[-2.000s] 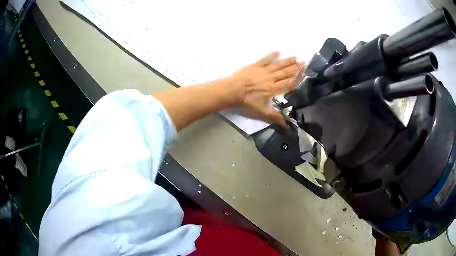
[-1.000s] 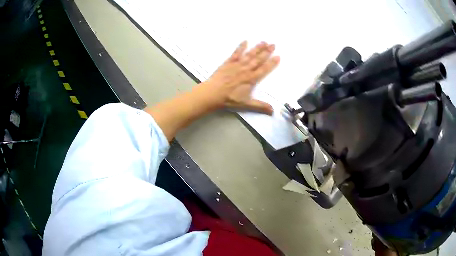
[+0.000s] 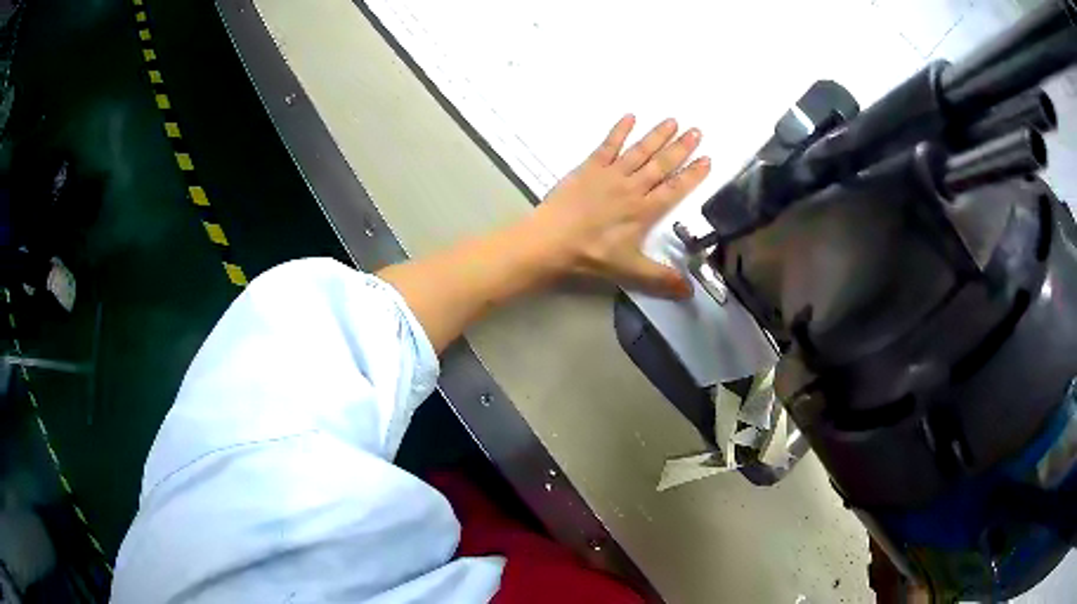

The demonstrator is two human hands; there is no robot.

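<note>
The dark grey cutting machine point(image 3: 909, 307) with its blue side stands at the right, pipe-like tubes at its top. Its base plate point(image 3: 661, 360) is partly under the white marker paper point(image 3: 567, 71). Pale offcuts point(image 3: 738, 431) lie bunched on the base plate by the machine. My left hand point(image 3: 620, 212) lies flat on the paper with fingers spread, the thumb beside the small metal presser foot point(image 3: 705, 269). My right hand point(image 3: 883, 572) shows only as a sliver of skin below the motor; its grip is hidden.
The pale table point(image 3: 532, 389) has a dark metal edge point(image 3: 484, 401) running diagonally in front of me. Small scraps lie on it at the lower right. A dark green floor with yellow-black tape point(image 3: 198, 201) is at the left.
The paper and table have shifted right in the view. My left hand has come closer to the presser foot. The offcuts stick out further, and the paper's corner covers more of the base plate.
</note>
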